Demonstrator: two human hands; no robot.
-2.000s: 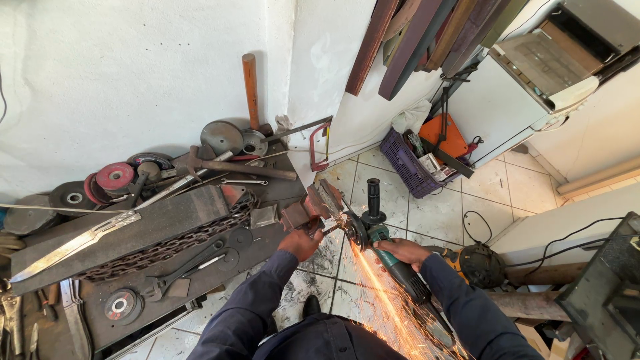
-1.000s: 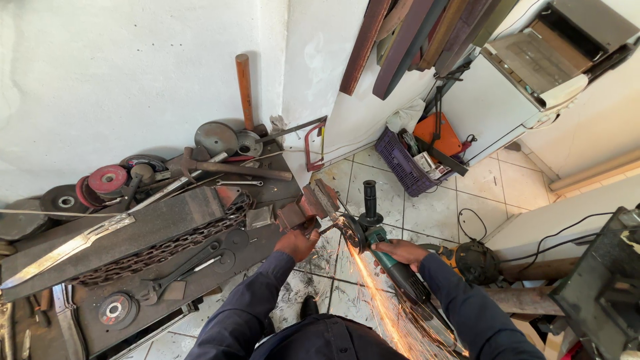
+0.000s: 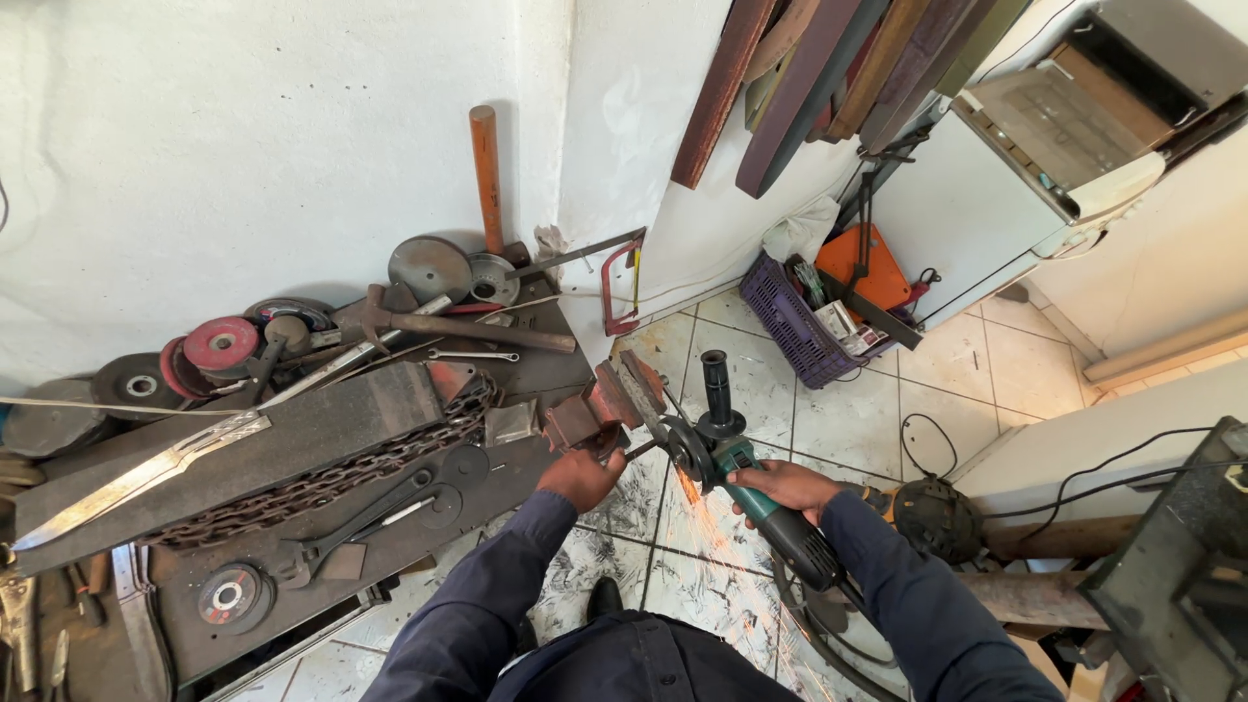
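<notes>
My right hand (image 3: 788, 487) is closed around the body of a green and black angle grinder (image 3: 770, 517), whose black side handle (image 3: 717, 385) points up and is not held. The grinder's disc, partly behind its guard (image 3: 685, 447), is at the end of a thin dark metal bar (image 3: 641, 450), and orange sparks (image 3: 717, 541) spray down toward the floor. My left hand (image 3: 583, 480) is at the near side of a red bench vise (image 3: 609, 398), closed on the dark bar; its fingertips are partly hidden. The exact contact between disc and bar is hard to see.
To the left, the workbench (image 3: 390, 526) bears a rusty chain (image 3: 331, 487), a hammer (image 3: 458, 330), grinding discs (image 3: 222, 343) and an adjustable wrench (image 3: 356, 531). A purple crate (image 3: 804, 336) stands on the tiled floor. A second power tool (image 3: 936, 517) and cables lie at right.
The spark stream is thinner and dimmer than in both earlier frames. Both hands remain in about the same places at the vise and grinder.
</notes>
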